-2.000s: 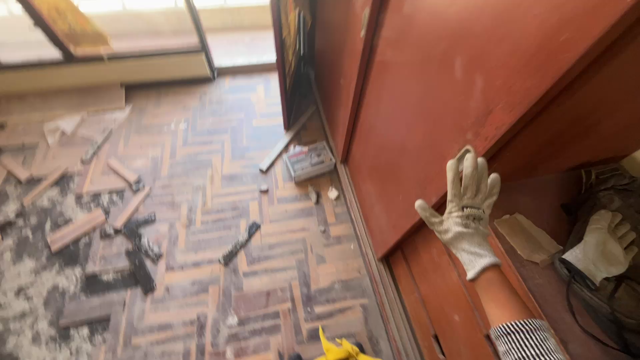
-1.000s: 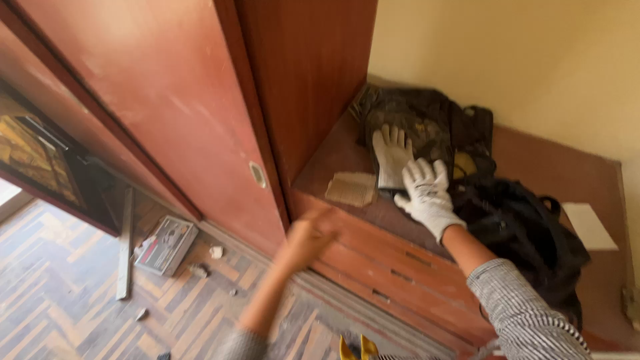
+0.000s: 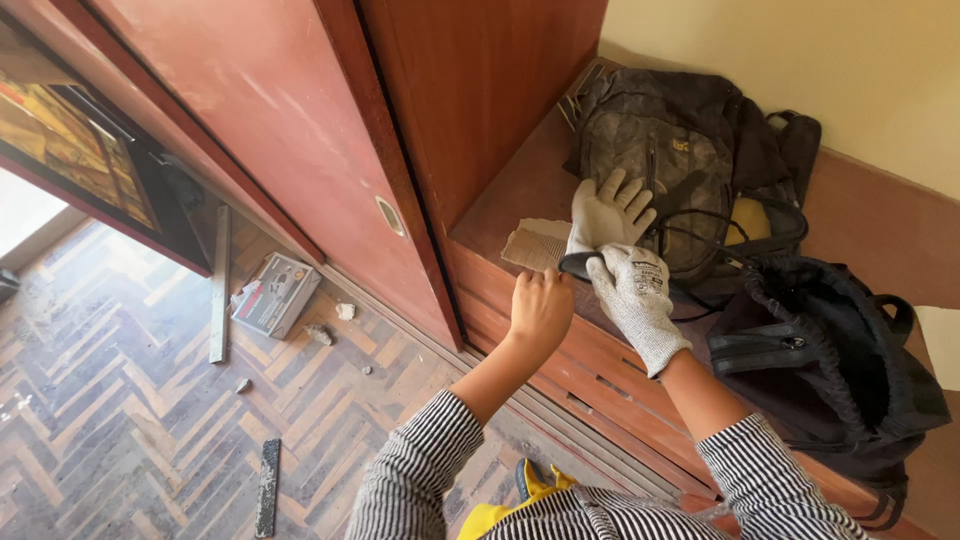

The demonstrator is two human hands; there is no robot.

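A pale work glove with a dark cuff edge (image 3: 609,211) stands palm-up over the shelf front, its fingers pointing up. My right hand (image 3: 637,289), in a grey knitted glove that bears writing, grips its cuff. My left hand (image 3: 541,304) is bare, with curled fingers at the left end of that cuff; whether they pinch it is partly hidden. Just behind lie a worn dark backpack (image 3: 660,150) and a piece of torn cardboard (image 3: 535,244). An open black bag (image 3: 825,360) rests right of my right hand.
A reddish sliding door (image 3: 300,150) stands at the left. On the herringbone parquet (image 3: 150,375) are a printed box (image 3: 277,295), a metal bar (image 3: 220,292), a dark strip (image 3: 268,487) and rubble (image 3: 319,334). Yellow gloves or cloth (image 3: 495,517) show at my waist.
The view has swung right to the shelf. My right hand, raised by the door at first, now holds the loose glove's cuff. My left hand has come up beside it.
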